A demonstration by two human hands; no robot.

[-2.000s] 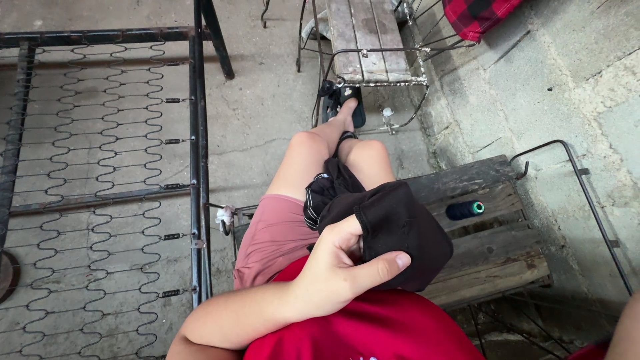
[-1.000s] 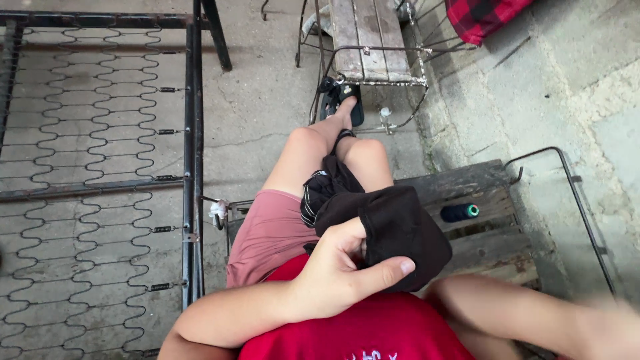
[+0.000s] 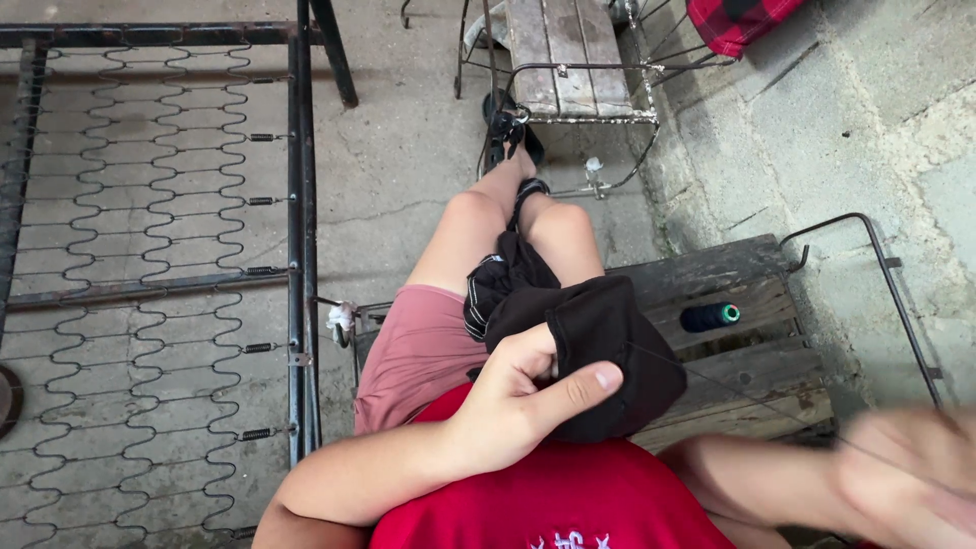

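Note:
My left hand [image 3: 534, 396] grips a piece of black cloth [image 3: 618, 351] over my lap, its thumb on top and its fingers inside the fold. More of the cloth, with white stitching, trails between my legs. A thin dark thread [image 3: 732, 386] runs from the cloth out to my right hand [image 3: 907, 473], which is blurred at the lower right; its fingers cannot be made out well. Whether it holds a needle cannot be told. A spool of dark thread [image 3: 709, 317] lies on its side on the wooden slatted bench [image 3: 732, 381] to the right.
At the left stands a black metal frame [image 3: 303, 229] with wire springs. A second slatted seat [image 3: 568, 69] with a metal frame is ahead, near my feet. A block wall [image 3: 862, 145] rises on the right, with red and black checked cloth [image 3: 736, 23] beside it.
My right hand and forearm, mostly out of view two seconds ago, now reach out at the lower right with the thread stretched. My left hand keeps its grip on the cloth.

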